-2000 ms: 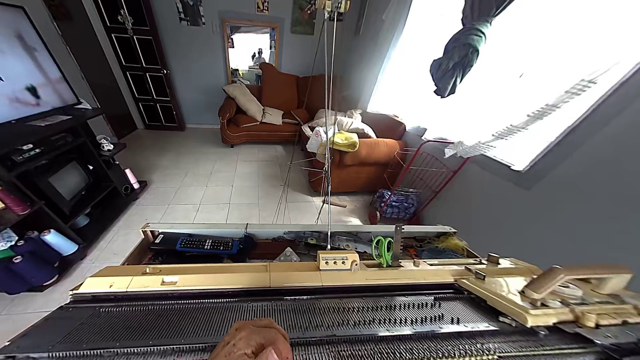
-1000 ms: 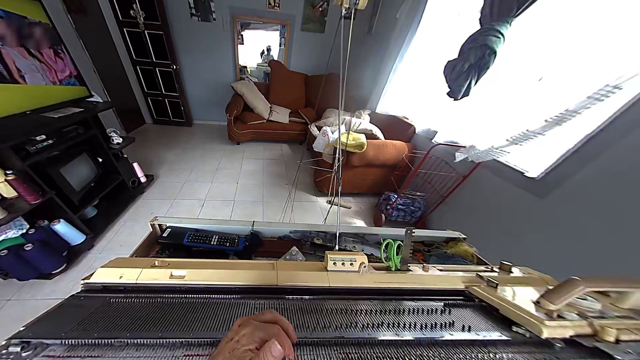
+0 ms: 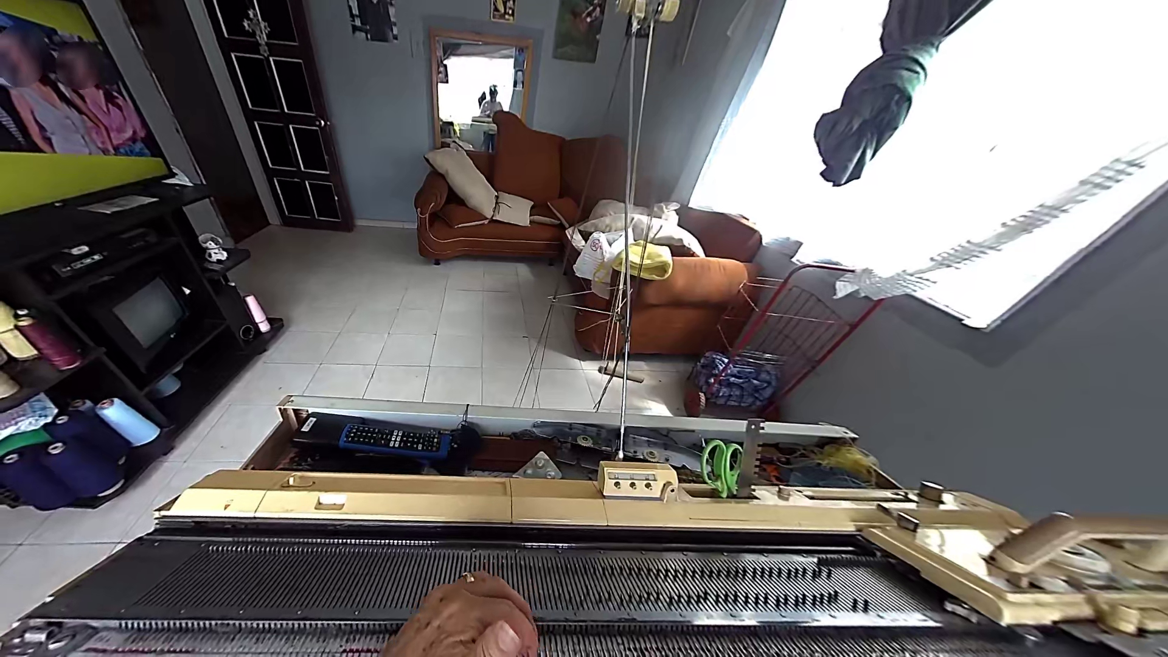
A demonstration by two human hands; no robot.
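My left hand [image 3: 465, 620] is at the bottom middle, back up, with a ring on one finger and the thumb to the right. It lies over the needle bed [image 3: 365, 579] of a knitting machine; the fingers curl down out of sight, so whether they hold anything is hidden. Some needles right of the hand stand out of line with the others. The cream carriage [image 3: 967, 557] with its brown handle [image 3: 1058, 538] rests at the right end of the bed. A row counter [image 3: 637, 481] sits on the back rail. My right hand is out of view.
Behind the rail, a tray [image 3: 365, 408] holds a remote control [image 3: 394, 440] and green-handled scissors [image 3: 722, 467]. Yarn strands [image 3: 630, 274] run up to a tension mast. Yarn cones [image 3: 128, 422] fill a shelf at left. An orange sofa and red cart [image 3: 803, 338] stand beyond.
My left hand stays over about the same part of the needle bed, with its thumb showing more plainly than two seconds ago. The carriage has not plainly moved along the bed.
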